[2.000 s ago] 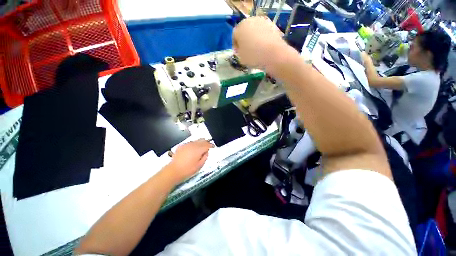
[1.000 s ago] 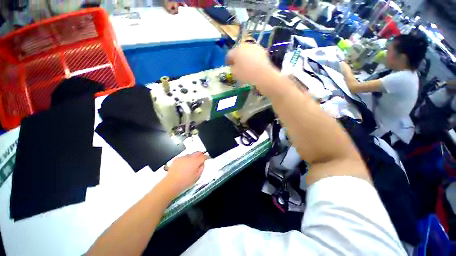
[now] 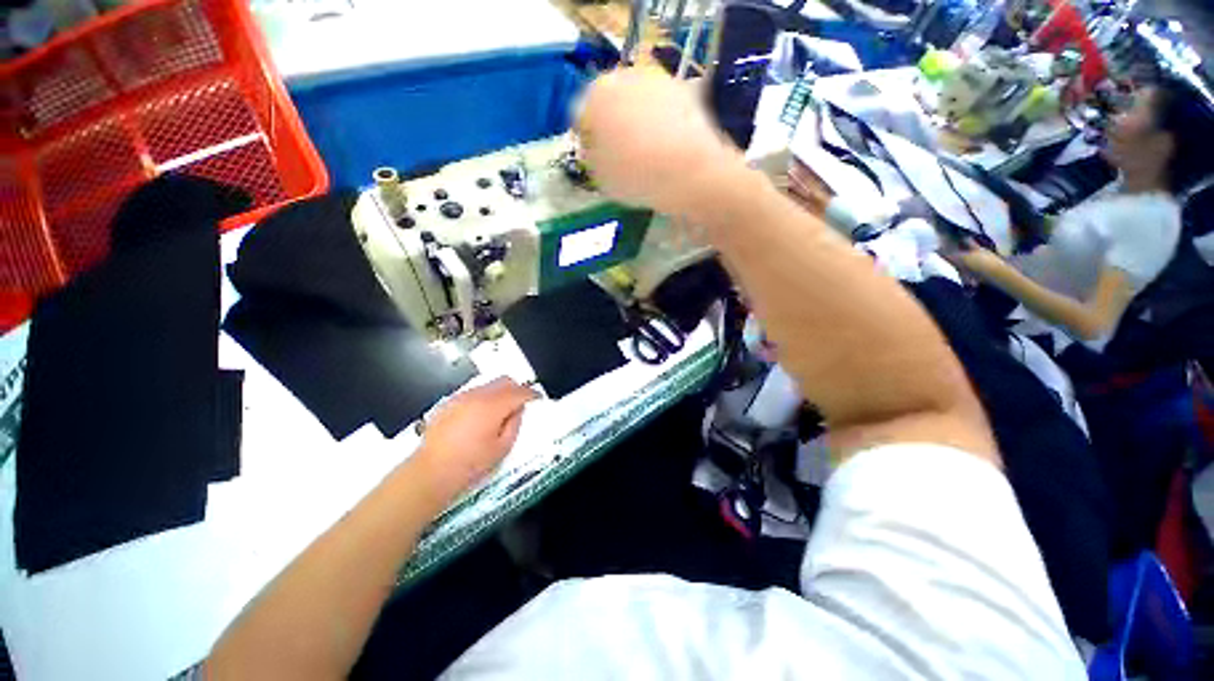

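The cream sewing machine (image 3: 446, 220) has a green front panel with a lit white screen. My right hand (image 3: 646, 133) is raised over the top of its head, slightly blurred; what its fingers touch is hidden. My left hand (image 3: 473, 428) rests on the table edge in front of the needle area, fingertips near the pale needle plate; I cannot tell if it holds a tiny item. A black cut panel (image 3: 340, 346) lies left of the needle. A small black piece (image 3: 570, 339) lies right of it, beside black-handled scissors (image 3: 655, 341).
A stack of black panels (image 3: 127, 399) lies on the white table (image 3: 286, 532) at left. A red basket (image 3: 200, 140) stands behind it, with a blue surface (image 3: 426, 113) beyond the machine. Grey-white and black workpieces (image 3: 759, 439) heap at right. A person (image 3: 1118, 253) works at the far right.
The view has shifted a little. My right hand stays raised over the machine head and my left hand stays near the needle area. The other person's arms have moved lower.
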